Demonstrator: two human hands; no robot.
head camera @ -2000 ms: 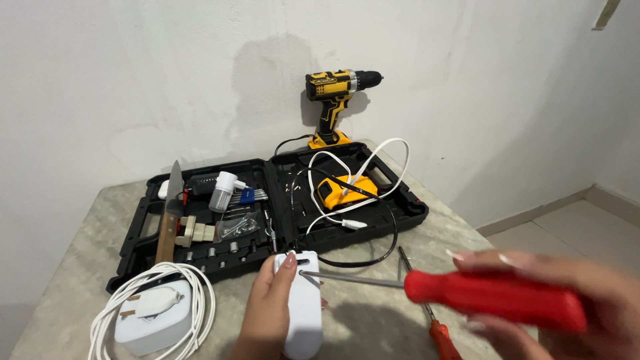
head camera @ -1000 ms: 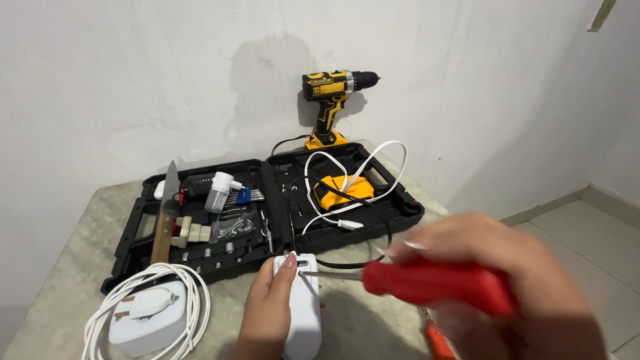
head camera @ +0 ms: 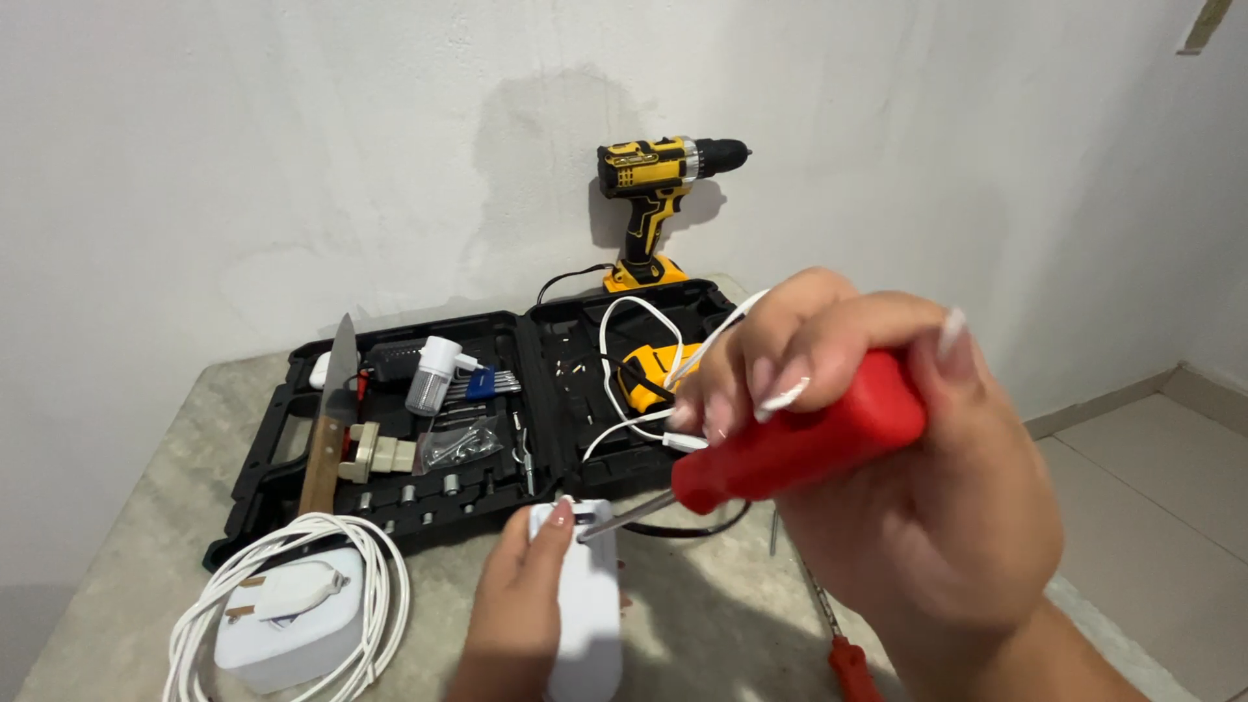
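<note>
My left hand (head camera: 517, 595) grips a white plastic housing (head camera: 588, 624) at its upper left, the thumb near a slot at the top. In my right hand (head camera: 877, 439) is a screwdriver with a red handle (head camera: 790, 444), its fingers curled over the handle. The steel shaft slants down left, and its tip meets the face of the housing near the slot. Whether the tip sits in a screw cannot be told. A second screwdriver with a red handle (head camera: 851, 668) lies on the table below my right hand.
Behind the hands lies an open black tool case (head camera: 531, 390) with a kitchen knife (head camera: 331, 429) across it, bits, sockets and a yellow battery (head camera: 643, 375). A cordless drill (head camera: 648, 210) stands at the wall. A coiled white cable (head camera: 390, 624) surrounds a white box (head camera: 292, 653) at left.
My right hand has turned around the red handle and risen, so the screwdriver now slants more steeply. My left hand keeps its hold on the white housing.
</note>
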